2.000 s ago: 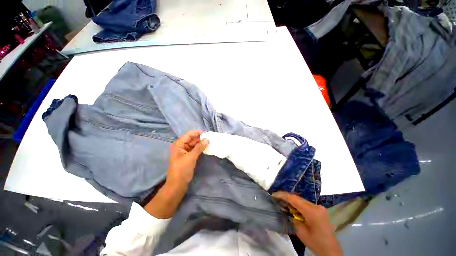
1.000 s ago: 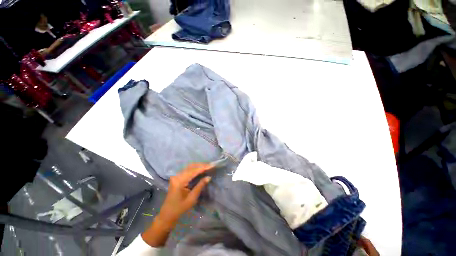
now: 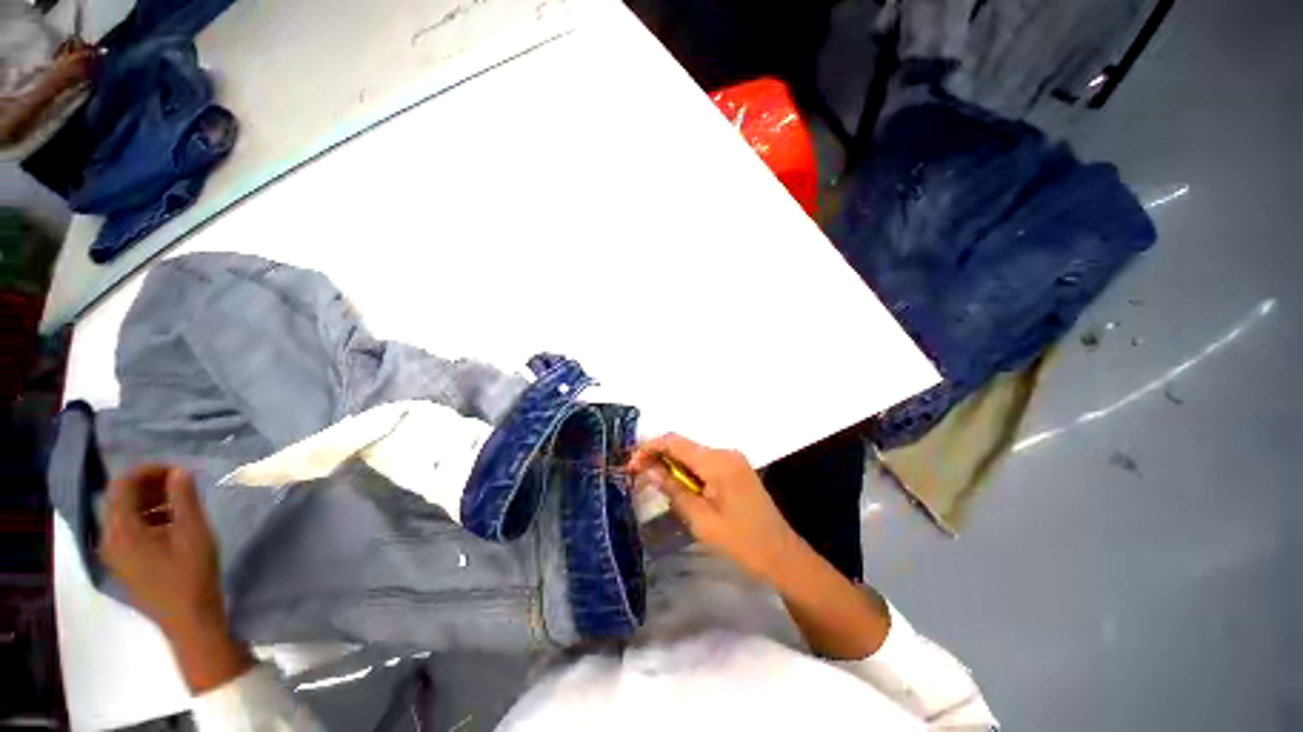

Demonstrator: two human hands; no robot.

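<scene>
The grey-blue jeans [image 3: 415, 586], inside out, lie across the white table's near edge and towards my lap. Their dark blue waistband [image 3: 593, 551] is folded open at the right end, with a white pocket bag [image 3: 415, 455] spread beside it. My right hand [image 3: 715, 501] is at the waistband's far right edge and holds small snips, of which a yellow part [image 3: 683, 475] shows. My left hand [image 3: 160, 551] is over the left part of the jeans, slightly blurred, fingers bent and apart, with no cloth seen gripped.
Dark blue jeans [image 3: 986, 243] lie in a pile on tan cloth [image 3: 965, 451] right of the table [image 3: 686, 272]. A red stool [image 3: 772, 136] stands at the table's right edge. Other blue jeans [image 3: 157, 129] lie at the upper left, near another person's hand [image 3: 43, 93].
The view has swung right. The waistband now stands folded open nearer the middle. My right hand has come into fuller view at its edge with the snips; my left hand is farther left along the jeans.
</scene>
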